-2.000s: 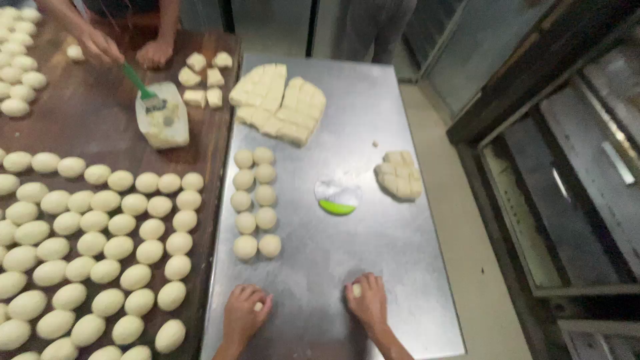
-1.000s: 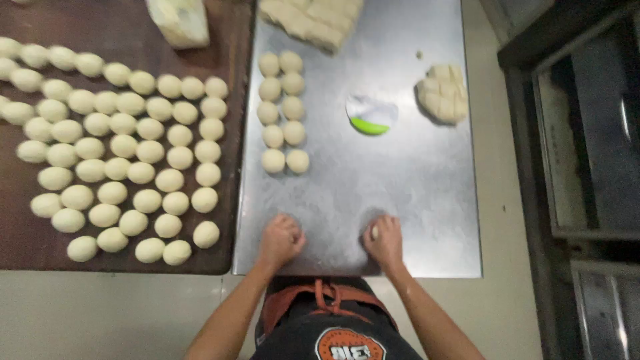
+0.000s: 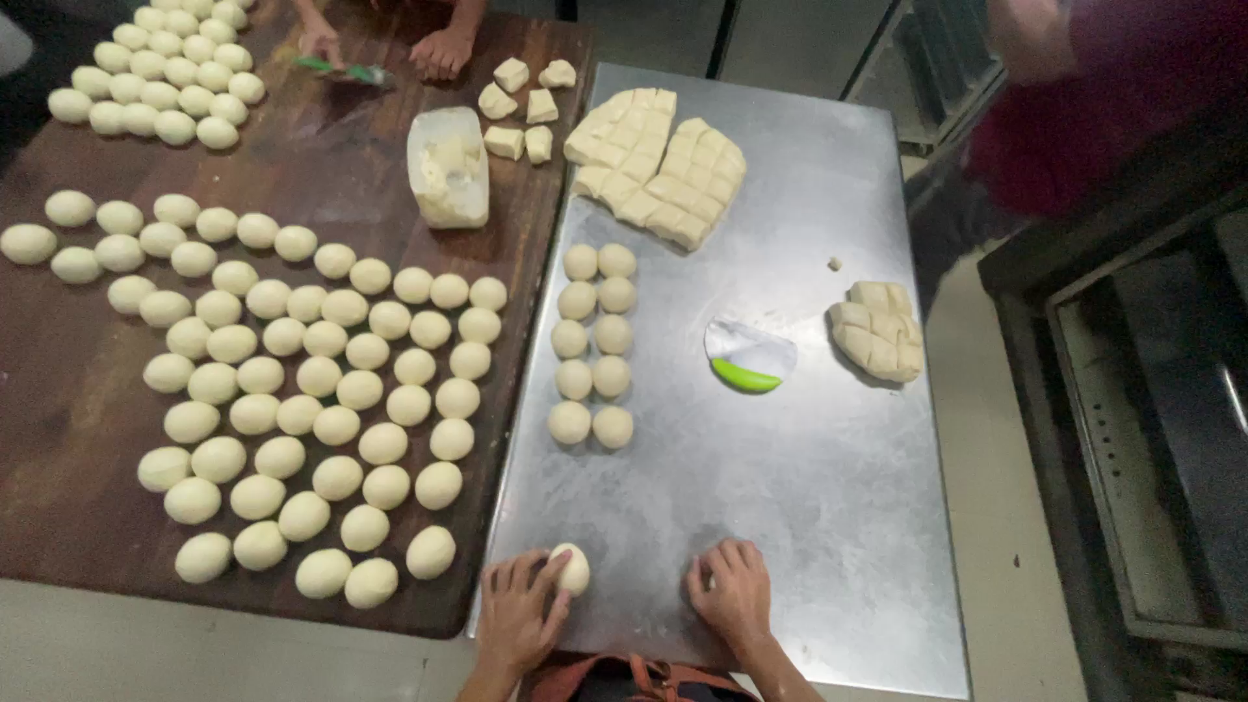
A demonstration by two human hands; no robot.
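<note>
My left hand (image 3: 519, 606) rests at the near left of the steel table, its thumb and fingers on a smooth dough ball (image 3: 569, 569). My right hand (image 3: 731, 590) is curled on the metal to the right, around a piece of dough that is mostly hidden beneath it. Beyond my left hand stand two columns of dough balls (image 3: 612, 336). A dough scraper (image 3: 747, 374) with a lime-green grip lies mid-table. Scored dough slabs (image 3: 663, 166) are at the far left corner, and a smaller scored piece (image 3: 877, 331) sits near the right edge.
On the wooden table (image 3: 322, 156) at left are many dough balls (image 3: 336, 426), a plastic tub (image 3: 448, 171) and cut dough pieces (image 3: 504, 142). A co-worker's hands (image 3: 444, 51) are there, one with a green-handled tool (image 3: 341, 70). Another person (image 3: 1048, 127) stands beyond the right edge.
The ball at my left hand now shows beside the thumb; before, that hand was closed over it. A person in dark red has come in at the upper right. The view has shifted.
</note>
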